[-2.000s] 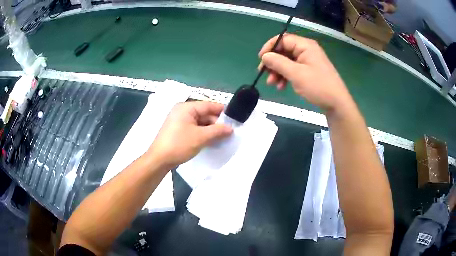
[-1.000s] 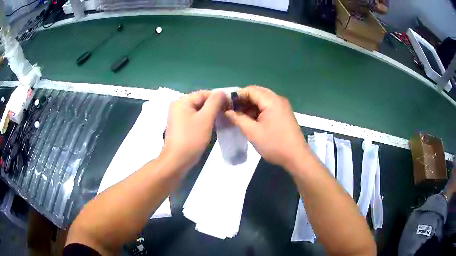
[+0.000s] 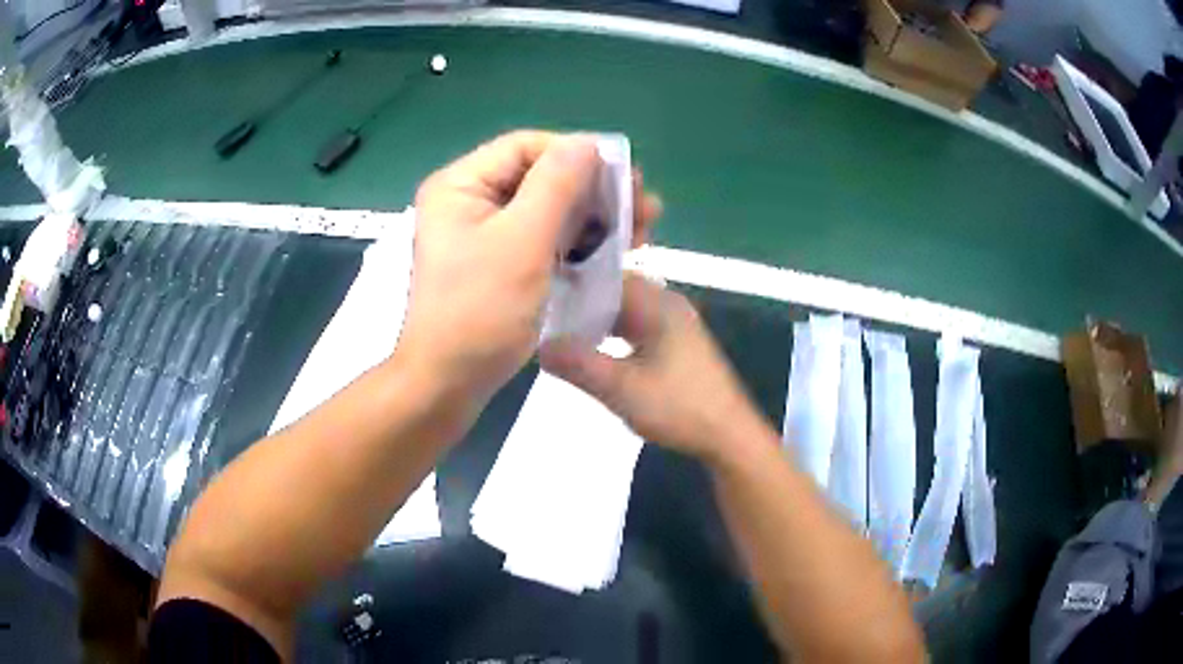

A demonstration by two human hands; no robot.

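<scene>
A white translucent packing sleeve (image 3: 603,292) is raised above the working stack, with a dark part of the black rod product (image 3: 588,239) showing in it. My left hand (image 3: 487,247) grips the sleeve's upper part from the left. My right hand (image 3: 655,363) holds its lower part, the fingers partly hidden behind it and blurred. The working stack of empty sleeves (image 3: 558,499) lies below the hands. The reserve stack (image 3: 350,350) lies left of it, partly covered by my left arm.
The green conveyor belt (image 3: 765,169) carries two black rod products (image 3: 340,149) at the left. Filled sleeves (image 3: 889,428) lie right of centre. A ribbed clear tray (image 3: 143,376) is at far left. A small carton (image 3: 1111,389) and a person's grey sleeve (image 3: 1096,584) are at far right.
The black product held bare at first is now mostly inside the sleeve. Both hands and the sleeve have risen, and my right hand has moved to its lower part. The belt products have shifted slightly right.
</scene>
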